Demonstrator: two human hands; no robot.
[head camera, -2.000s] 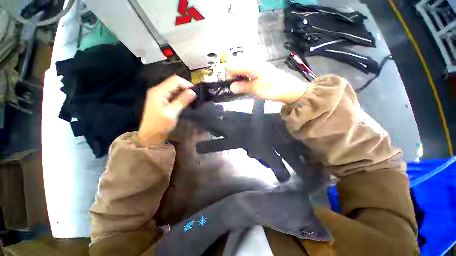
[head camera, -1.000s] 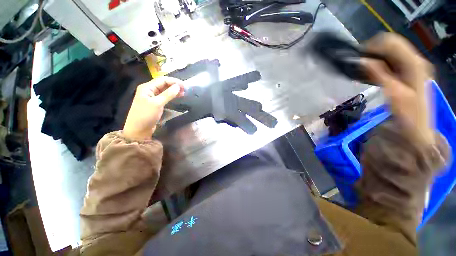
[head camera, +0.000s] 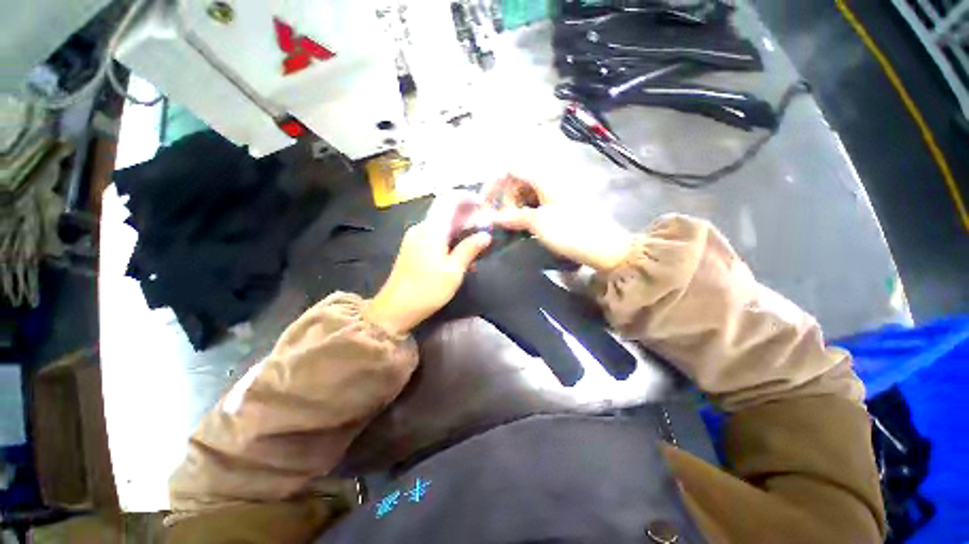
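My left hand (head camera: 434, 266) and my right hand (head camera: 547, 225) are close together over the black fabric pieces (head camera: 531, 319), just in front of the white sewing machine head (head camera: 351, 74). The fingertips meet at a dark bit of the pieces; glare and blur hide whether either hand grips it. The matt black strips fan out below my hands toward the table's front edge. The yellow plate (head camera: 389, 181) is left of my fingertips, under the machine head.
A heap of black cut pieces (head camera: 202, 239) lies at left. Zip pieces (head camera: 664, 64) lie at upper right, with red-and-metal thread snips (head camera: 591, 128) and a looping dark cord (head camera: 707, 179) below. A blue bin (head camera: 914, 372) is at lower right.
My right hand was over by the blue bin with a blurred dark bundle one second ago. It is now back beside my left hand at the machine, without the bundle visible.
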